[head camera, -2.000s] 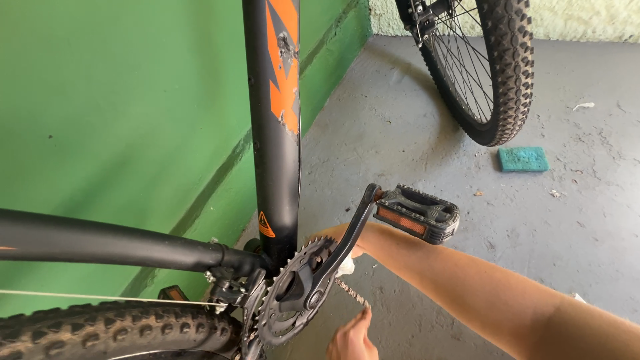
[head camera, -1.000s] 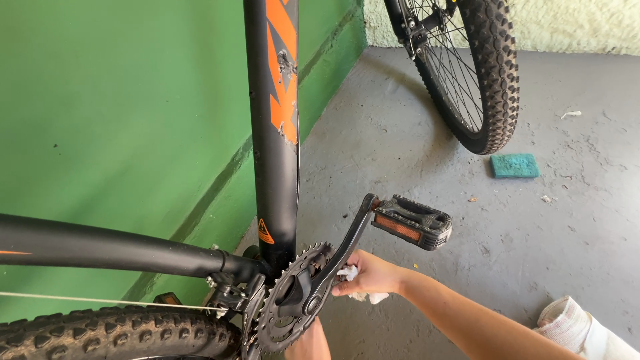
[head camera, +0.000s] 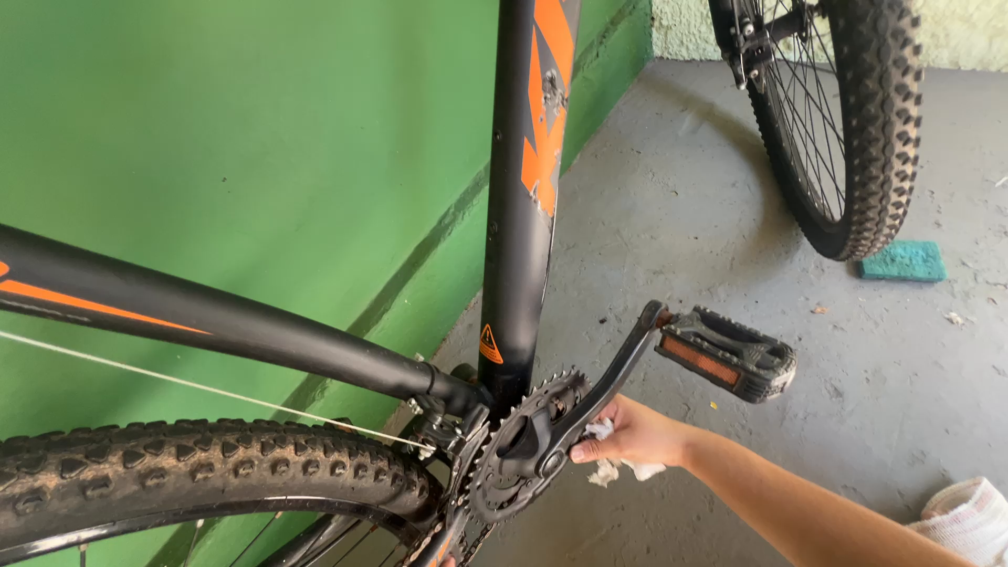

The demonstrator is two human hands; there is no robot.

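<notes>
My right hand (head camera: 630, 433) grips a crumpled white rag or tissue (head camera: 605, 471) beside the chainrings (head camera: 524, 465), behind the black crank arm (head camera: 610, 378). Its thumb lies close to the crank's centre. Of my left hand (head camera: 449, 561) only a bit of finger shows at the bottom edge, below the chainrings; the rest is hidden or out of frame. The bicycle chain (head camera: 475, 543) runs down from the chainrings near that finger. A black pedal (head camera: 728, 354) with an orange reflector sticks out to the right. The front derailleur (head camera: 441, 425) sits left of the chainrings.
The black and orange down tube (head camera: 516, 260) rises from the crankset. The rear tyre (head camera: 213, 465) fills the lower left, near a green wall (head camera: 236, 157). At the upper right, the front wheel (head camera: 878, 142) stands by a teal sponge (head camera: 902, 261). A whitish cloth (head camera: 965, 516) lies lower right.
My right hand has come out from behind the crank arm, showing the white rag. My left hand, seen holding the chain two seconds ago, has moved left and down, almost out of view.
</notes>
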